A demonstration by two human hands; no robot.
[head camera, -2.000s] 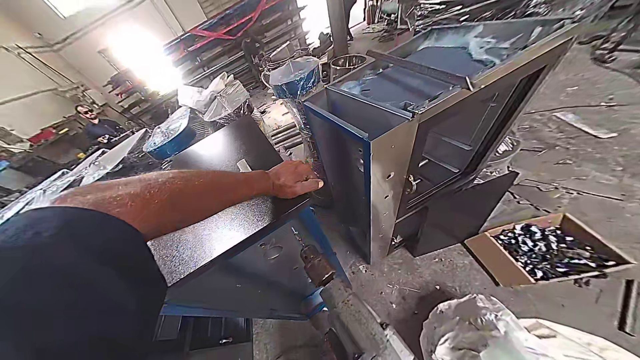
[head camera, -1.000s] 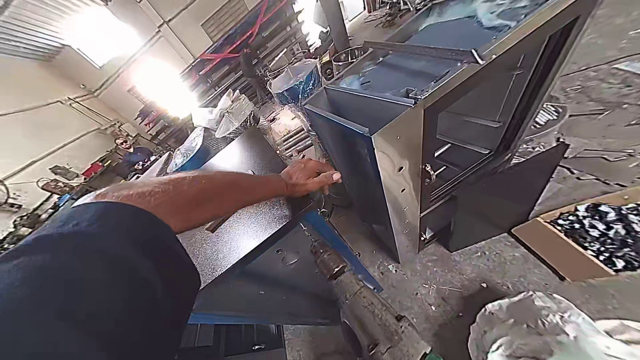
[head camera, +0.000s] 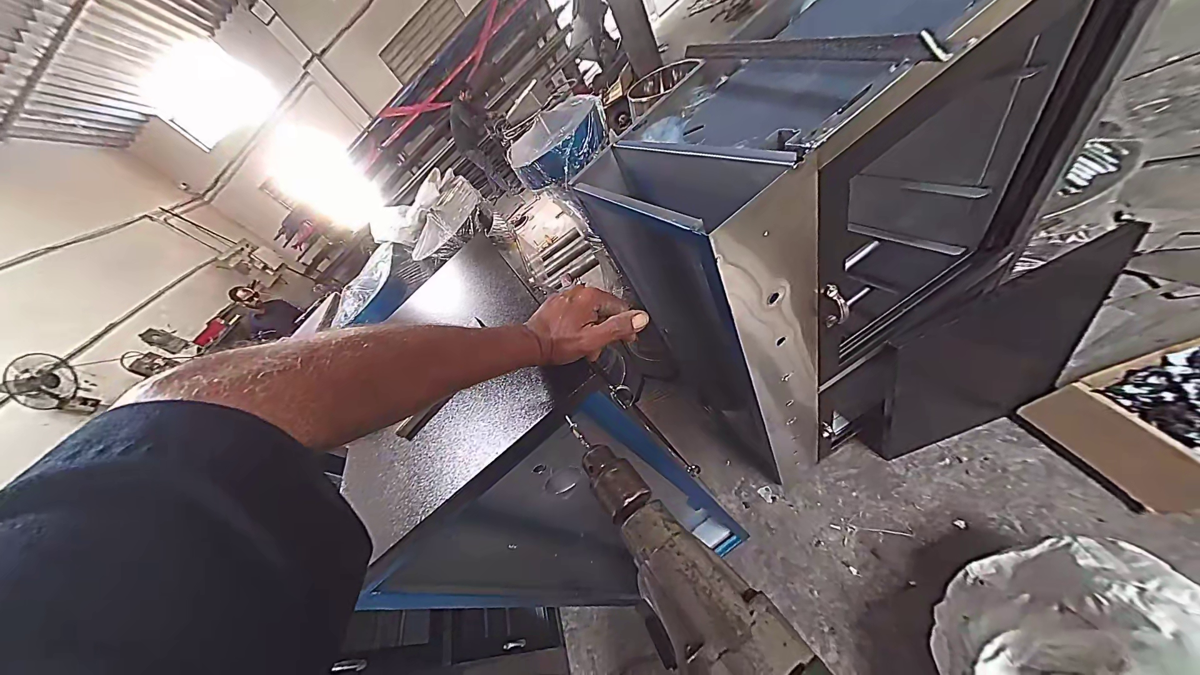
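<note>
My left hand (head camera: 591, 323) reaches across at the far corner of a speckled dark metal panel (head camera: 469, 441), thumb pointing right and fingers curled down out of sight. What the fingers grip, if anything, is hidden. Below it, a worn power drill (head camera: 689, 581) with a metal chuck rises from the bottom edge, its thin bit pointing up at the panel's edge. My right hand is not in view. Under the panel is a blue-edged sheet-metal box (head camera: 525, 539) with round holes in its side. A thin metal rod (head camera: 661, 427) slants down beside the blue edge.
A large metal cabinet frame (head camera: 769, 319) stands close on the right. Beyond it lies a cardboard box (head camera: 1078, 441) of small dark parts. A whitish plastic-like bundle (head camera: 1069, 609) is at the lower right. Two people (head camera: 272, 314) are in the background, near wrapped blue parts (head camera: 562, 141).
The view has tilted, showing more wall and ceiling. My left hand stays near the panel's far corner. The drill stays below it, pointing toward the panel.
</note>
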